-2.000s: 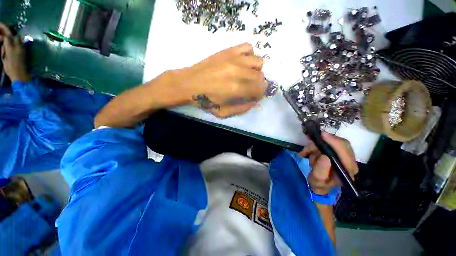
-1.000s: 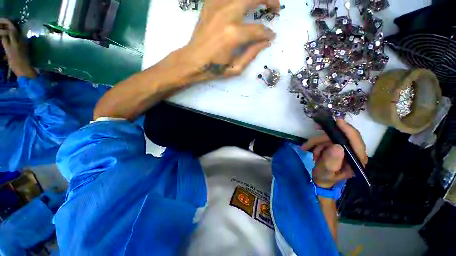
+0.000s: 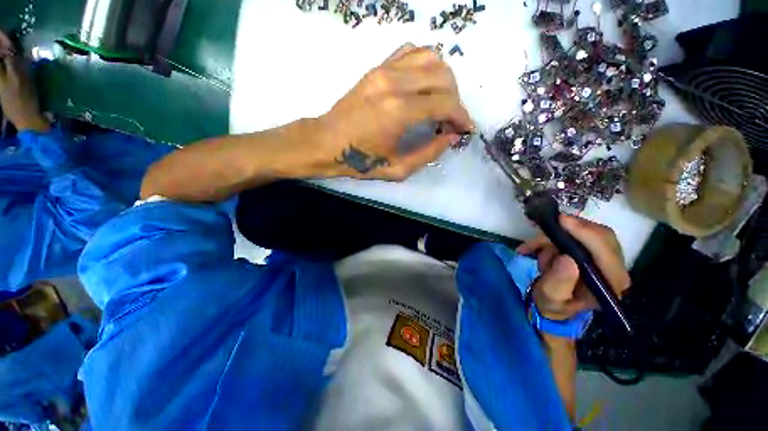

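Observation:
My left hand, with a tattoo near the wrist, is over the white sheet. Its thumb and fingertips pinch a small component, mostly hidden by the fingers. My right hand, with a blue wristband, is shut on the black handle of the soldering iron. The iron's thin metal tip points up and left, close to the pinched component; I cannot tell if they touch. A large pile of reddish-dark and silver components lies right of the tip. A duller, smaller pile lies at the sheet's far edge.
A tan tape roll holding silvery bits stands right of the large pile. A fan with a spiral guard is at far right, black trays at lower right. A solder spool is at upper left. A coworker's blue sleeve is at left.
My left hand went up to the small pieces at the far side and has come back near the iron tip, fingers pinched. My right hand keeps the iron, its tip now clear of the large pile.

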